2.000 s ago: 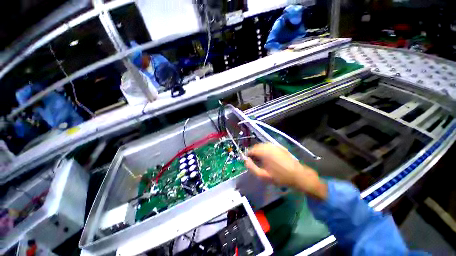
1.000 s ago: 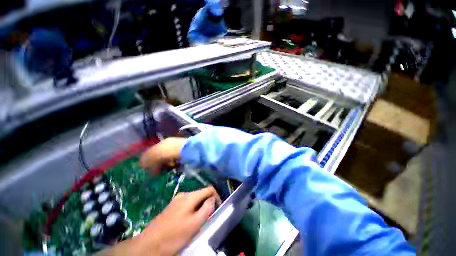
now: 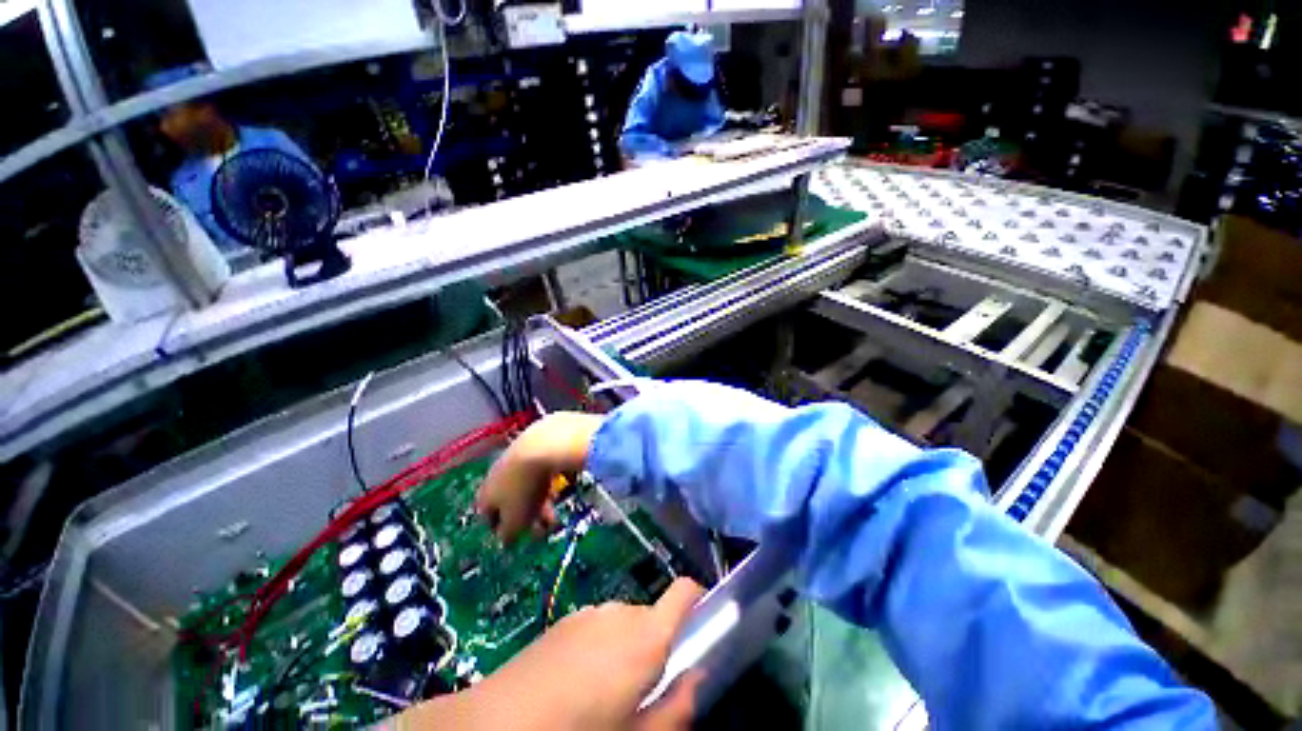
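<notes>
The light-grey enclosure (image 3: pixel 207 454) lies open with the green circuit board (image 3: pixel 478 564) on its floor. My right hand (image 3: pixel 543 464) reaches in from the right over the board, fingers bent down; whether they hold anything cannot be told. My left hand (image 3: pixel 607 657) lies at the enclosure's near right wall, its fingertips over the rim. Thin white and yellow wires (image 3: pixel 566 568) rise from the board between my hands. Red wires (image 3: pixel 414 473) run along the board's far side. Black cables (image 3: pixel 517 364) stand at the far right corner. Capacitors (image 3: pixel 386 588) stand in rows on the board.
A raised white shelf (image 3: pixel 500 222) with a black fan (image 3: pixel 274 200) and a white fan crosses behind. Two people in blue are beyond it. A conveyor frame (image 3: pixel 942 343) and ball transfer table (image 3: pixel 1028 236) extend right. Brown cartons (image 3: pixel 1214 414) stand far right.
The view has shifted towards the enclosure's right end since the first frame. My left hand has come in and now lies on the near wall rim. My right hand is further in over the board.
</notes>
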